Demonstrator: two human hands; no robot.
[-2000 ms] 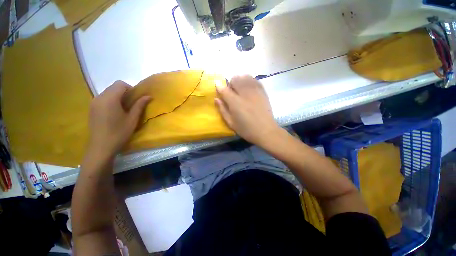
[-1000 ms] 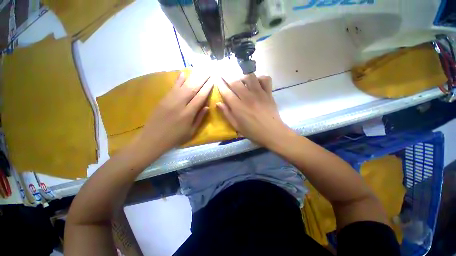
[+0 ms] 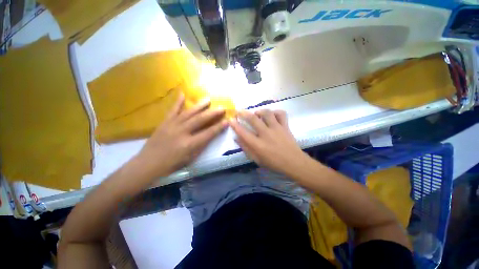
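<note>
A mustard-yellow fabric panel [image 3: 134, 97] lies on the white machine table, its right end in the bright glare under the head of the sewing machine [image 3: 336, 31]. A dark seam or fold line runs across it. My left hand [image 3: 184, 128] lies flat with spread fingers on the panel's lower right part. My right hand [image 3: 265, 136] has its fingertips at the panel's right corner, close to my left fingertips. Whether the fingers pinch the cloth cannot be told. The needle and presser foot are lost in the glare.
A yellow panel stack [image 3: 42, 115] lies at the left, a second stack [image 3: 86, 16] beyond it. Smaller yellow pieces [image 3: 409, 84] lie at the right, beside multicoloured cords [image 3: 458, 73]. A blue basket [image 3: 446, 205] with yellow pieces stands below the table's right side.
The panel has turned and moved away from the table's front edge, further under the machine head. My left hand has moved from the panel's left side to its lower right, near my right hand.
</note>
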